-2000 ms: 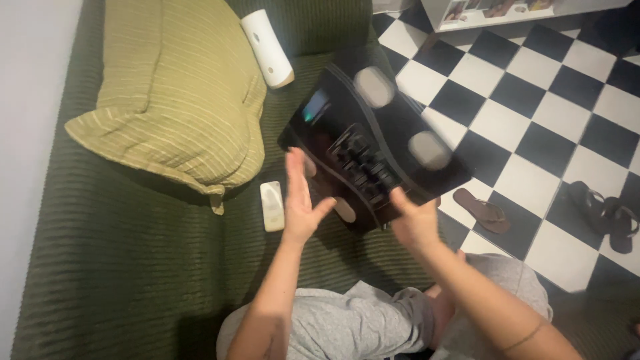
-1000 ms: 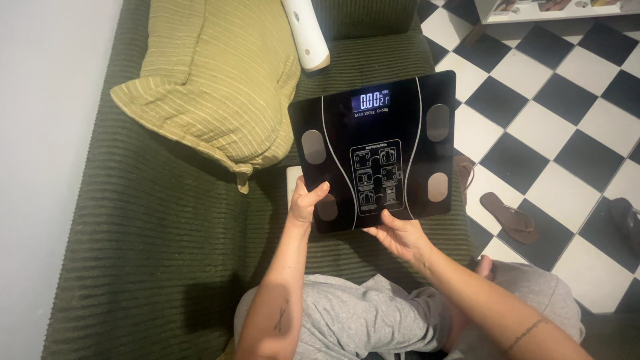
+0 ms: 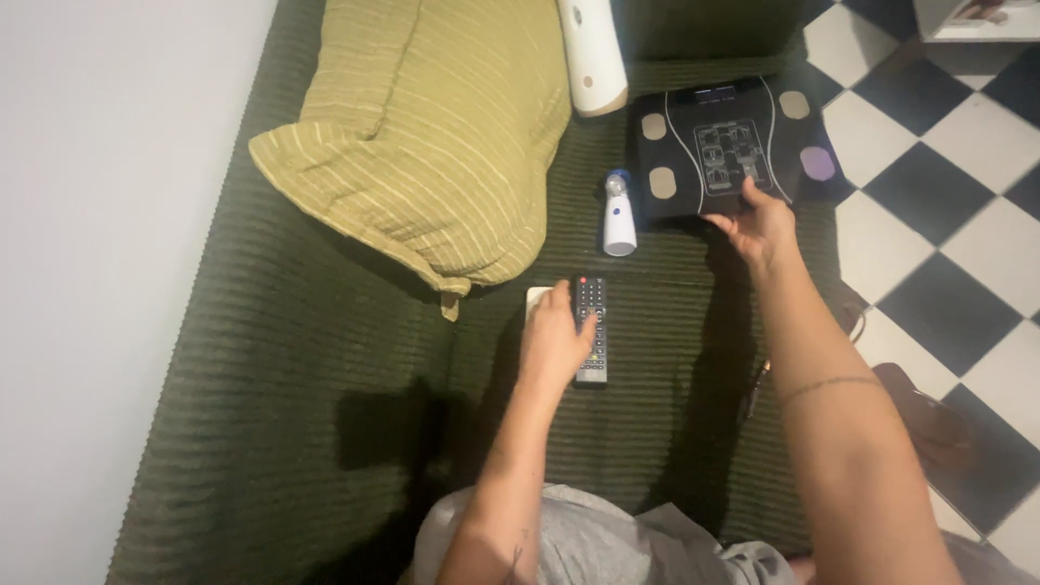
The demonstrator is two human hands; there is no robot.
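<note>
My right hand [image 3: 756,223] grips the near edge of a black glass bathroom scale [image 3: 735,154], thumb on top, over the far right of the sofa seat. My left hand [image 3: 555,333] reaches over a black remote control [image 3: 591,370], its thumb over the buttons; whether it grips the remote cannot be told. Beside that hand, a pale flat object [image 3: 536,299] shows partly from under the fingers. A small white handheld device with a blue and clear top [image 3: 619,223] lies between the remote and the scale.
A striped yellow-green cushion [image 3: 439,146] lies on the green corduroy sofa [image 3: 390,504]. A white cylindrical object [image 3: 597,61] is beside it. A thin dark object [image 3: 757,390] lies near the seat's right edge. A brown sandal [image 3: 926,410] is on the checkered floor.
My left hand has let go of the scale and moved down to the remote. My right hand has carried the scale away toward the far right of the seat. Its lit display now looks dim.
</note>
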